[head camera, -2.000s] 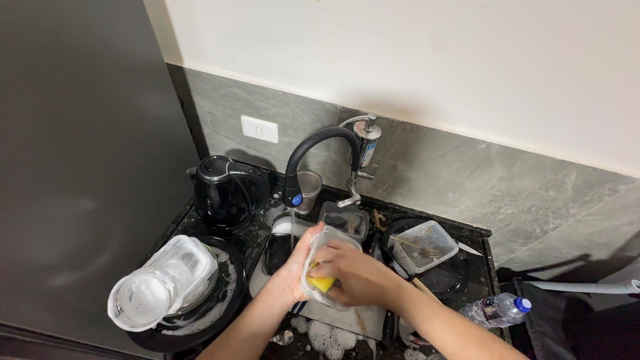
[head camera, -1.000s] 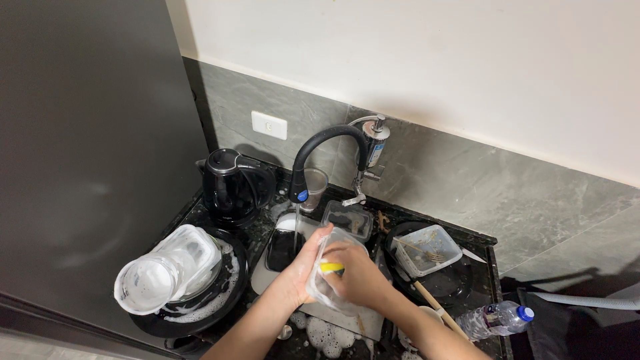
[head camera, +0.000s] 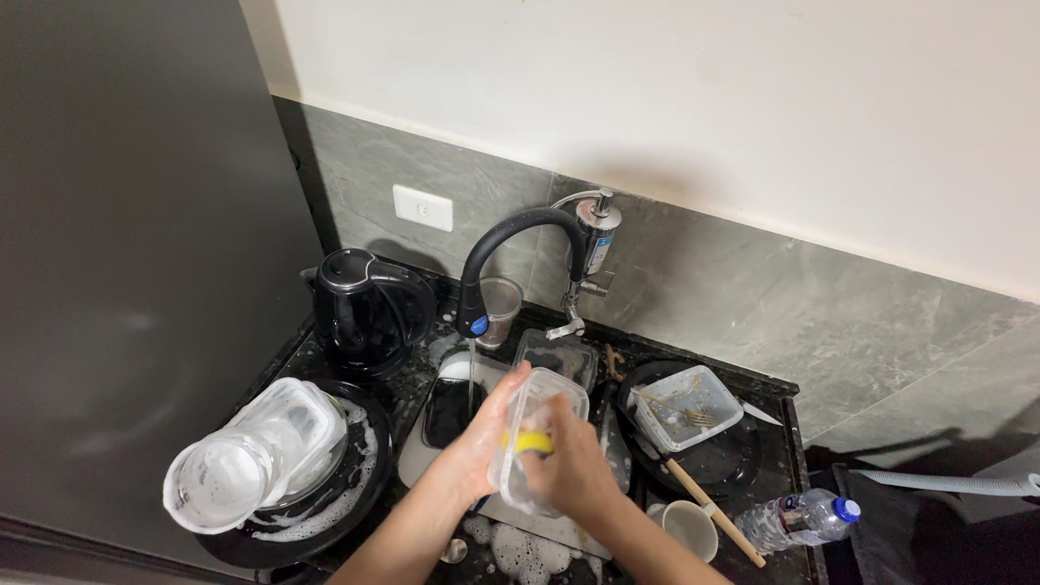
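My left hand (head camera: 481, 439) holds a clear plastic food container (head camera: 513, 481) from its left side, tilted above the sink area. Inside it, my right hand (head camera: 565, 463) presses a yellow sponge (head camera: 528, 443) against the plastic. Just behind, a thin stream of water runs from the black flexible faucet (head camera: 524, 218) beside my left hand. Below the stream lies a dark rectangular container (head camera: 449, 412) with suds. Another clear plastic container (head camera: 559, 357) rests beyond my hands.
Soapy plastic containers (head camera: 219, 481) sit on a black plate (head camera: 370, 479) at left, near a black electric kettle (head camera: 357, 321). At right are a used plastic tub (head camera: 699, 394) with a fork, a knife (head camera: 762, 414), a wooden stick (head camera: 715, 512), a mug (head camera: 691, 528) and a plastic bottle (head camera: 792, 520).
The container in my hands has turned, its opening now showing more toward the right. The sponge and my right hand have shifted within it. Water keeps running.
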